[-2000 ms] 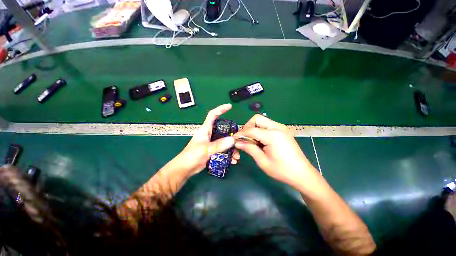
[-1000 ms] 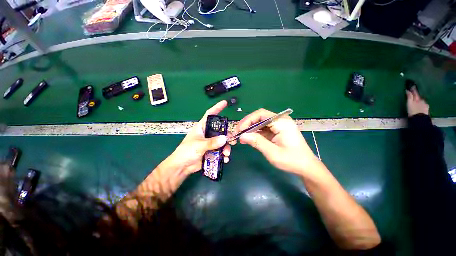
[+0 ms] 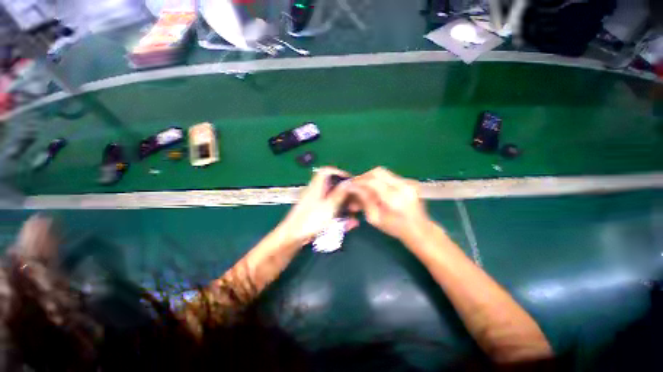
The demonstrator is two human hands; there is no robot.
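A black handset [image 3: 331,237] with a bright whitish lower part is held over the front bench near the belt rail. My left hand [image 3: 311,211] grips it from the left side. My right hand [image 3: 389,203] is against its upper part, fingers bent together; the picture is blurred and the tweezers cannot be made out. The fingers of both hands hide the handset's upper half. A black handset with a silver-white label [image 3: 294,137] lies on the belt beyond my hands, with a small dark round part [image 3: 307,158] beside it.
On the green belt [image 3: 392,94] are another handset [image 3: 487,131] with a round part [image 3: 510,150] at the right, a cream phone-shaped unit [image 3: 203,144] and several black handsets at the left. The whitish rail [image 3: 218,196] crosses in front. Another person's hand [image 3: 38,240] shows at the left.
The belt items have shifted left in view. My hands have closed together over the handset, and the tweezers no longer show. The arm at the right is gone; a hand has appeared at the left.
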